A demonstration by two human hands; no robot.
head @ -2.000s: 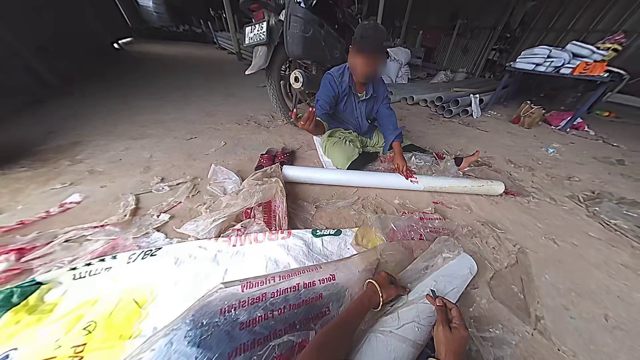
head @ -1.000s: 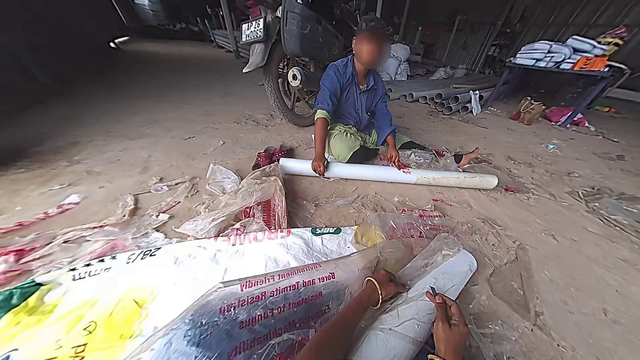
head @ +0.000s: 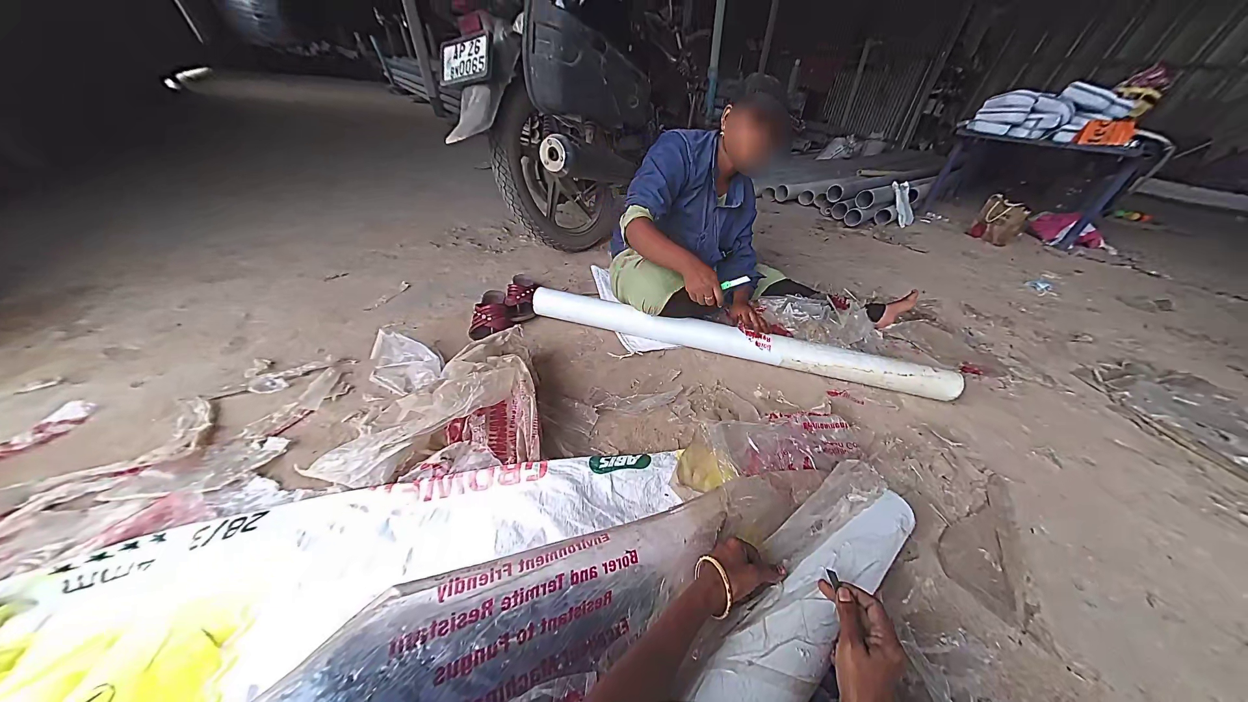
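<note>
A white roll or pipe (head: 799, 614), partly wrapped in clear plastic film (head: 829, 497), lies at the lower middle, its far end pointing up and right. My left hand (head: 739, 570), with a bangle on the wrist, grips the film along the left side of it. In my right hand (head: 863, 634) a small dark blade (head: 832, 578) is pinched between thumb and fingers, over the white surface. Printed clear plastic sheeting (head: 507, 604) spreads to the left, partly over a white and yellow printed sack (head: 565, 497).
Beyond, a seated person (head: 692, 205) holds a green-handled cutter (head: 733, 283) above a long white pipe (head: 673, 331). Torn plastic (head: 478, 400) and dark red sandals (head: 502, 310) lie nearby. Behind are a motorcycle (head: 556, 127), stacked grey pipes (head: 868, 195) and a loaded table (head: 1048, 146).
The other person's raised hand has come down to the long pipe, and a green-handled cutter now shows in it. My hands have stayed in nearly the same place.
</note>
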